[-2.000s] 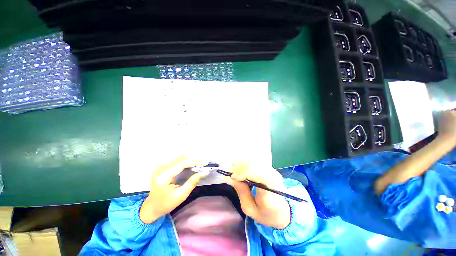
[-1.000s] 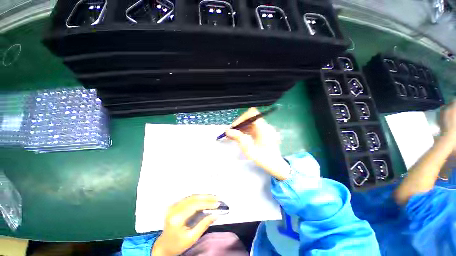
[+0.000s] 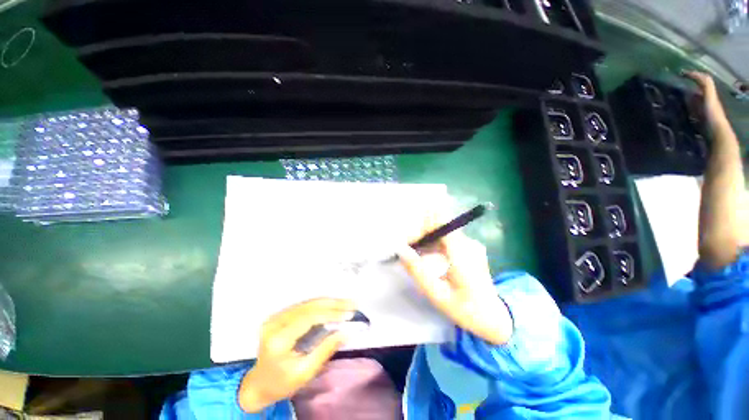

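Observation:
My left hand (image 3: 297, 349) holds a small dark case with a pale rim (image 3: 355, 318) over the lower part of the white sheet (image 3: 271, 238). The fingers cover much of the case. My right hand (image 3: 456, 275) holds thin black tweezers (image 3: 449, 226) like a pen, over the right half of the sheet. The tweezers' tip points left and is blurred, apart from the case. Faint marks or tiny parts show on the sheet near the tip; I cannot tell which.
A tall stack of black foam trays (image 3: 312, 98) stands behind the sheet. A black foam tray with outlined cases (image 3: 585, 215) lies to the right. Clear blister trays (image 3: 90, 168) are stacked at left. Another person's arm (image 3: 723, 193) reaches over a further foam tray at far right.
My right hand has come down and towards me from the sheet's top edge, with the tweezers. My left hand still holds the case. The other person's arm now reaches to the far tray.

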